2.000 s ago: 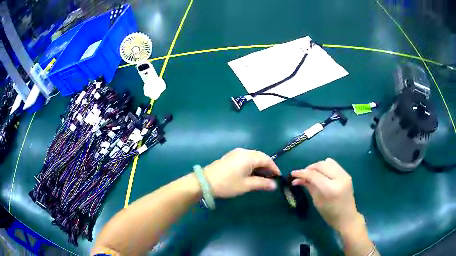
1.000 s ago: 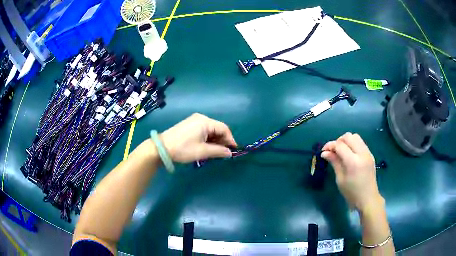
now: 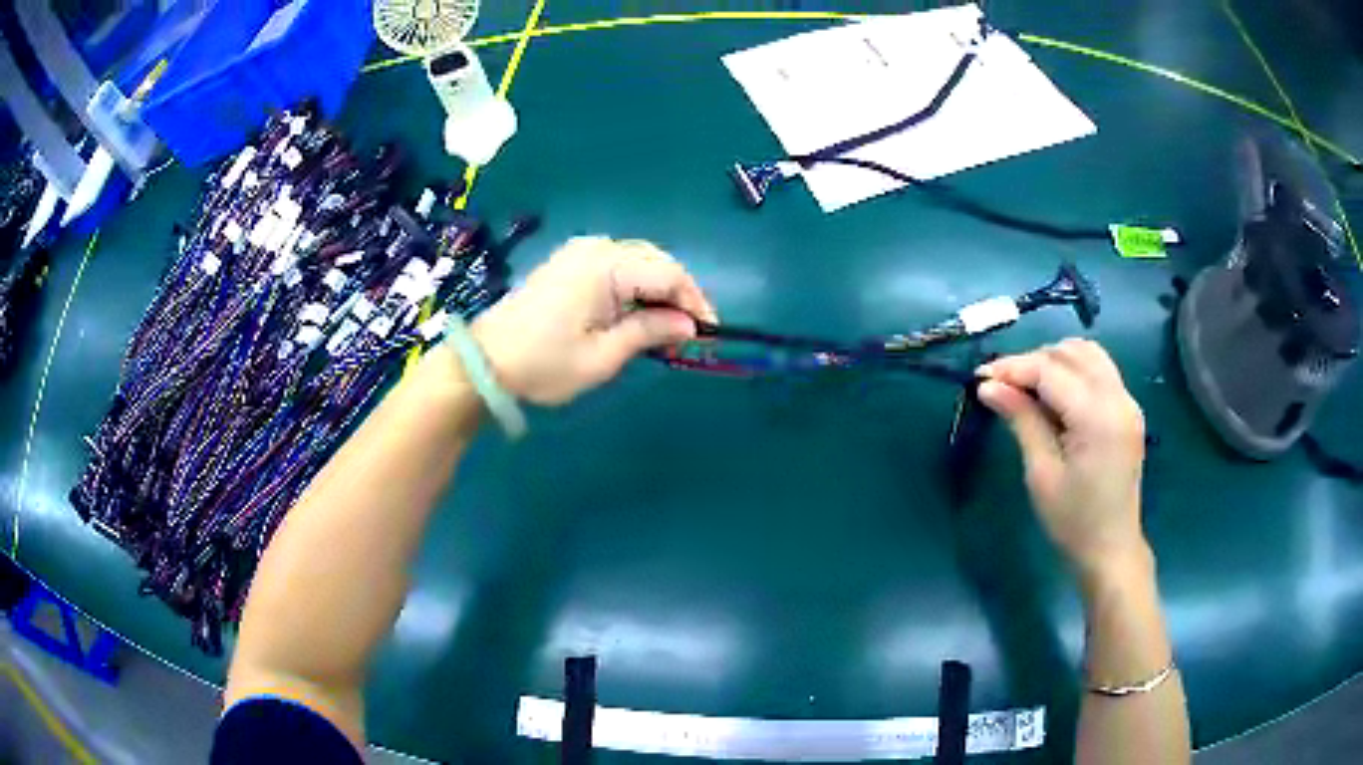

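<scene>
A wire harness (image 3: 930,338) with a white label and a dark connector runs from the centre right to my left hand. My left hand (image 3: 606,321) grips its left end between thumb and fingers. A narrow black strip of tape (image 3: 792,347) stretches from my left hand across to my right hand, close along the harness. My right hand (image 3: 1064,426) pinches the strip at the roll of black tape (image 3: 969,443), which hangs blurred below the fingertips. The left end of the harness is hidden by my left hand.
A harness pile (image 3: 247,389) lies at left, below a blue bin (image 3: 254,75) and a small fan (image 3: 476,112). A black sample harness (image 3: 934,191) lies partly on a white sheet (image 3: 807,82). A grey machine (image 3: 1263,336) is at right, a pale strip (image 3: 762,735) at the near edge.
My hands first moved apart, drawing out black tape between them. Since then both hands have moved up in view, my left hand most, and the left end of the harness has risen with it.
</scene>
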